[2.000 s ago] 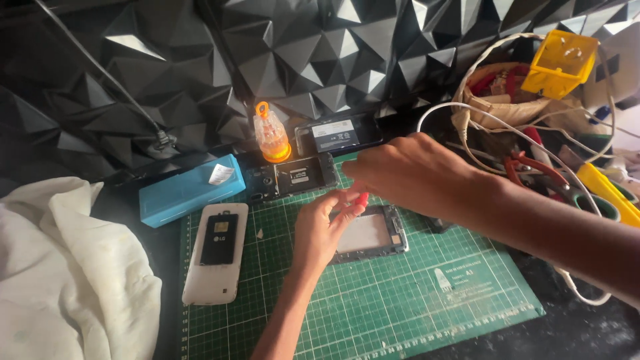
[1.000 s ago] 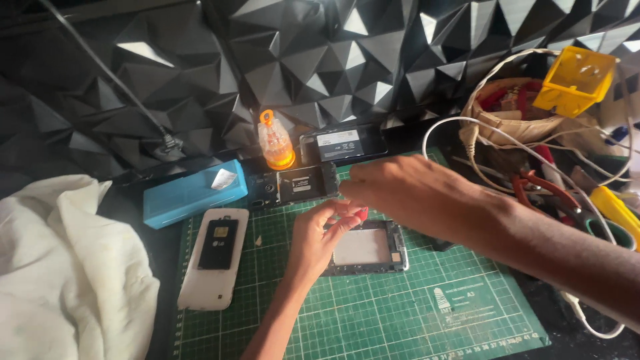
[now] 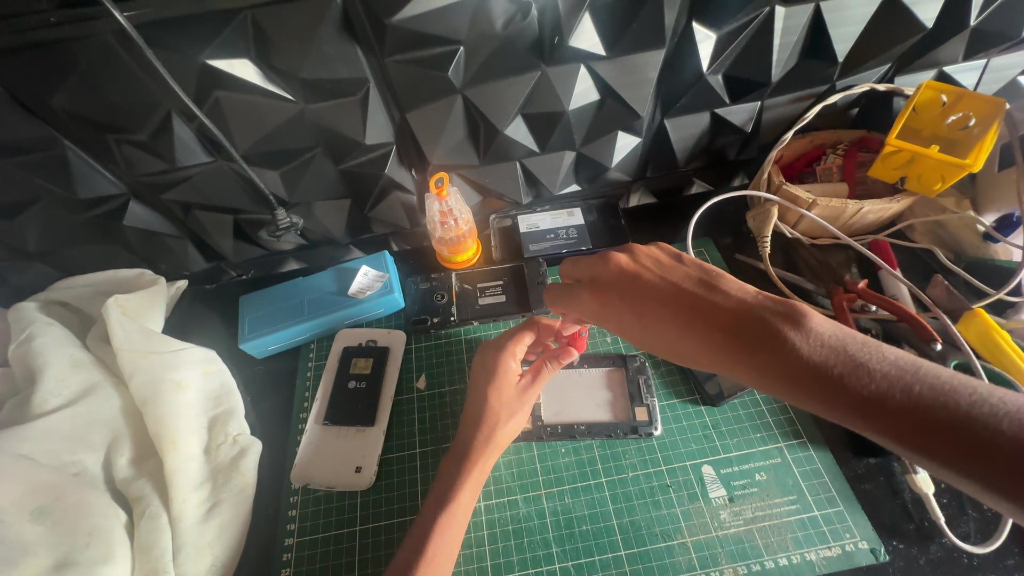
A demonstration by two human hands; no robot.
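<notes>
My left hand (image 3: 512,372) pinches a small red object (image 3: 578,339), perhaps a tool handle, just above the left part of an opened phone frame (image 3: 644,400). From the right, my right hand (image 3: 612,284) reaches over the same red object, its fingertips touching or close to it; its exact grip is hidden. The phone frame lies on a green cutting mat (image 3: 624,496). Behind the hands lies a dark phone housing (image 3: 504,292). To the left, a black LG battery (image 3: 357,386) rests on a white phone back cover (image 3: 340,464).
A blue box (image 3: 320,308), a clear-and-orange screwdriver bit holder (image 3: 454,228) and a battery in a dark case (image 3: 554,230) stand behind. White cloth (image 3: 120,424) lies left. A basket (image 3: 840,204), yellow box (image 3: 940,140), red-handled pliers (image 3: 888,308) and white cables (image 3: 880,276) crowd the right.
</notes>
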